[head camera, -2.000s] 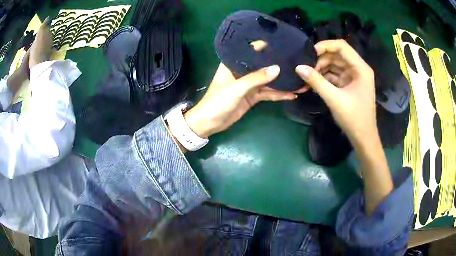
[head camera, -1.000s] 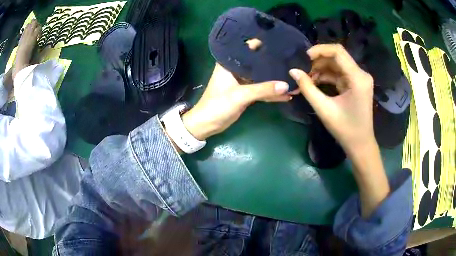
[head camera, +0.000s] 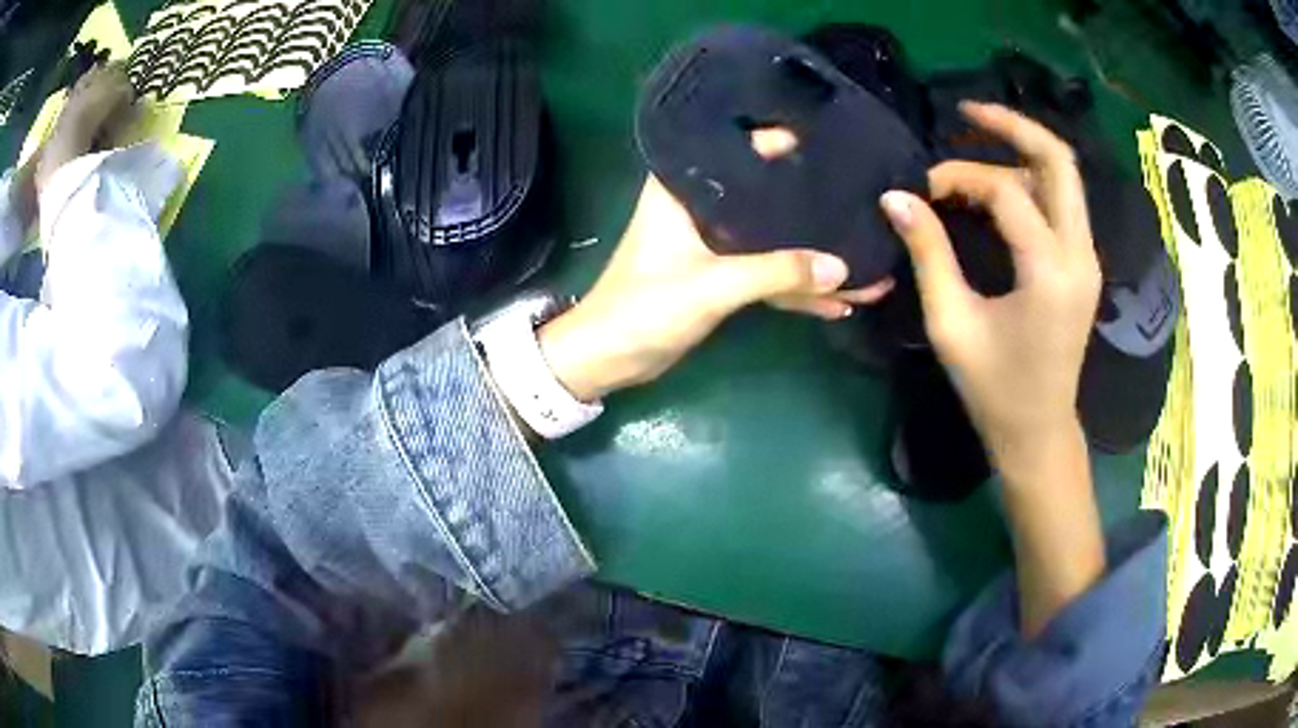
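A dark oval base plate (head camera: 797, 192) with a small central cut-out is held up above the bench, its face towards me. My left hand (head camera: 698, 277) holds it from below and behind, thumb on its lower edge; skin shows through the cut-out. My right hand (head camera: 1011, 256) is at the plate's right end, index fingertip and thumb apart, thumb tip close to the edge. I cannot tell whether the thumb touches it. No pad shows between the right fingers. Release liner sheets (head camera: 1217, 341) with black ovals lie at the right.
A heap of dark plates (head camera: 1125, 370) lies behind my right hand. A ribbed black shell (head camera: 463, 157) and an oval plate (head camera: 306, 320) lie at left. A person in white (head camera: 107, 313) works beside a curved-sticker sheet (head camera: 242, 50). A pale oval item (head camera: 1264, 114) is upper right.
The fingers of my right hand have opened and spread away from the plate's right end. My left hand still holds the plate, now slightly further right in view.
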